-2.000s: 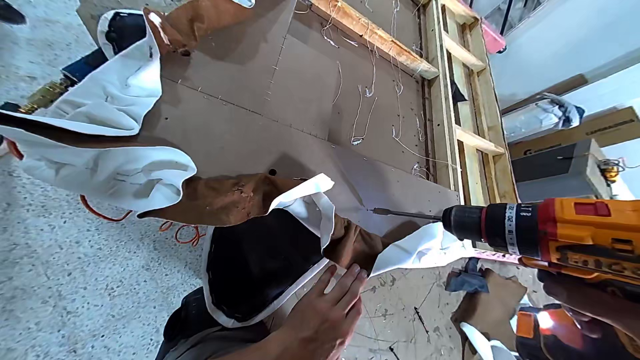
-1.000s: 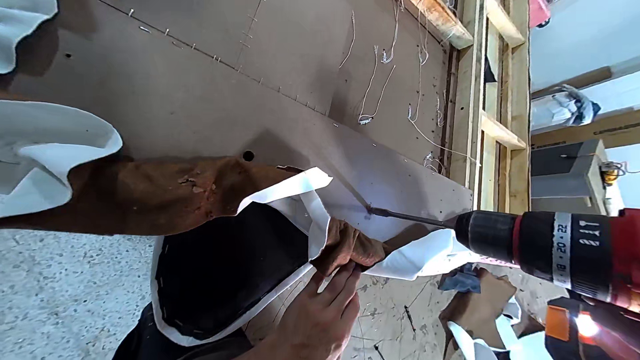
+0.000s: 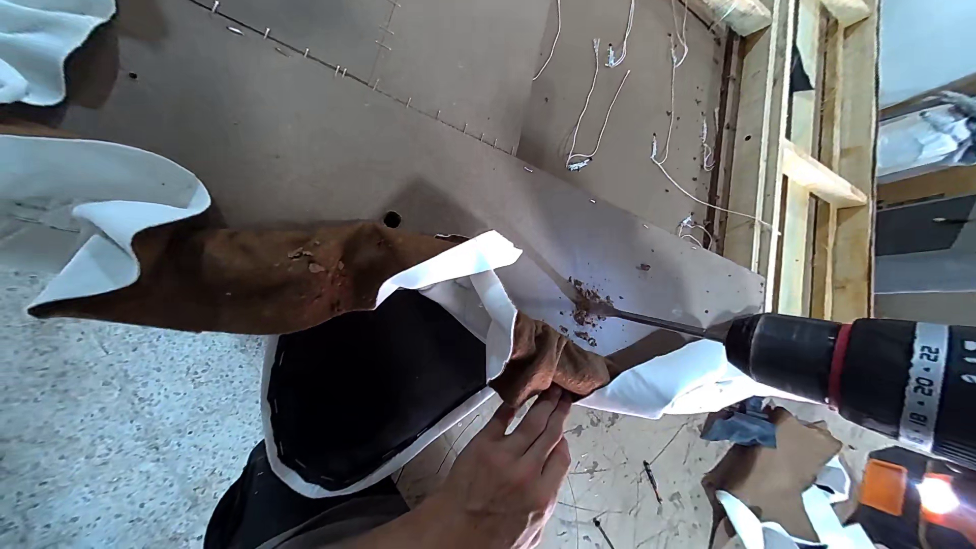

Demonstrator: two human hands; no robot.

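Observation:
From the right edge a black and red cordless drill point(image 3: 831, 362) reaches in, its long drill bit point(image 3: 663, 322) touching the brown board panel point(image 3: 457, 152), with shavings point(image 3: 587, 301) scattered around the tip. My right hand is out of frame now. My left hand point(image 3: 511, 465) presses its fingers against bunched brown upholstery fabric point(image 3: 534, 354) with a white backing. Left of it lies a rounded part point(image 3: 374, 381), covered in black cloth with a stapled white edge. More brown fabric point(image 3: 252, 274) runs along the panel's lower edge, beside a round hole point(image 3: 392, 219).
A wooden frame point(image 3: 827, 183) rises at the upper right. White cords point(image 3: 587, 114) hang from the panel, and a row of staples crosses it. Fabric scraps point(image 3: 778, 473) lie at the lower right near the drill's lit lamp point(image 3: 938, 494). Speckled floor point(image 3: 145, 412) shows lower left.
Brown shavings have appeared around the bit's tip, where none showed two seconds ago. My left hand stays at the bunched fabric. The view has moved closer, and my right hand has left it.

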